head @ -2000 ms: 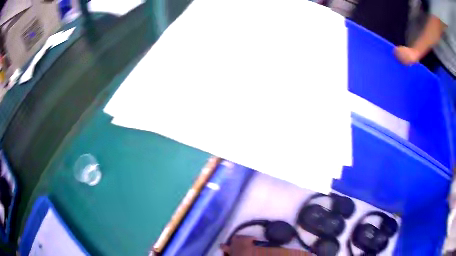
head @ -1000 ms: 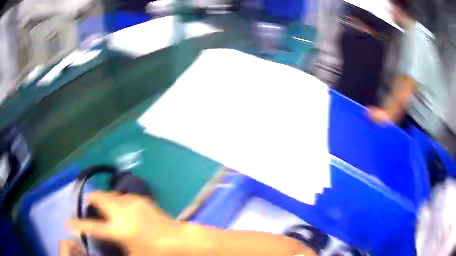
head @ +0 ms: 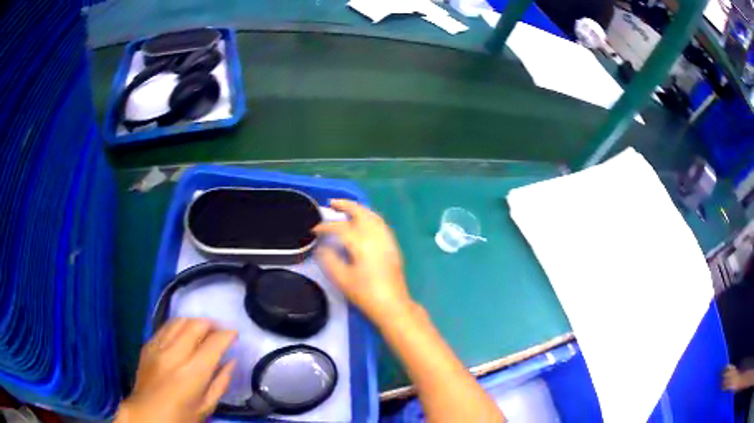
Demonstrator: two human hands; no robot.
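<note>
A blue tray (head: pixel 364 372) with a pale liner lies on the green bench. A black oval mesh speaker with a silver-grey rim (head: pixel 253 220) is at its far end. Black over-ear headphones (head: pixel 286 301) lie nearer, one cup showing its smooth shell, the other a ring with a clear, shiny middle. My left hand (head: pixel 183 372) is over the headband side at lower left, hiding part of it; its grip cannot be told. My right hand (head: pixel 360 256) has its fingers apart at the speaker's right end. A pale bit shows beside its fingertips.
A clear plastic cup (head: pixel 456 230) with a thin pale stick is right of the tray. Stacked blue trays (head: pixel 54 223) rise at left. Another loaded tray (head: pixel 240 83) is on the conveyor (head: pixel 372 107). White sheets (head: pixel 616 264) cover blue bins at right. A person's hand shows at far right.
The view has turned left. Headphones held over the tray in a hand a second ago now lie in it. Both my hands are now over the tray, and the speaker has come into view.
</note>
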